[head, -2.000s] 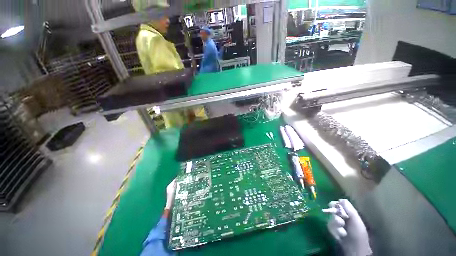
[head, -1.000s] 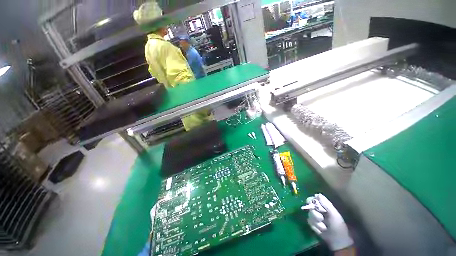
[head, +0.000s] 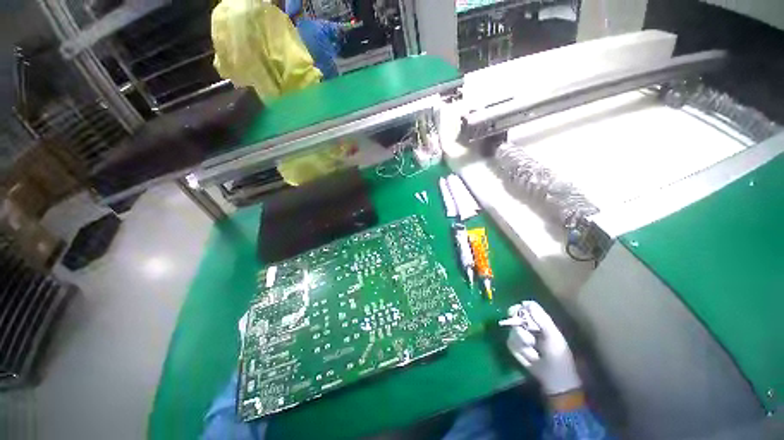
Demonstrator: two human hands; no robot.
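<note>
A large green printed circuit board [head: 344, 322] lies before me over the green mat, turned slightly. My left hand [head: 244, 325], in a white glove, shows only as a sliver at the board's left edge; it holds that edge, its fingers mostly hidden by the board. My right hand [head: 537, 344], in a white glove, is right of the board, not touching it. Its fingers are closed on a small thin pale tool [head: 512, 321] whose tip points left towards the board. The tool's exact kind cannot be told.
An orange tube [head: 480, 258] and a dark-and-white tube [head: 464, 252] lie right of the board, with pale tubes [head: 460, 197] and small white cones [head: 421, 198] beyond. A black slab [head: 315, 211] lies behind it. A white-bed machine [head: 636, 159] stands right. A person in yellow [head: 262, 51] stands behind the shelf.
The view has shifted, so the bench things sit further left and higher in the picture. My right hand still holds the small tool beside the board. My left hand shows less than at first.
</note>
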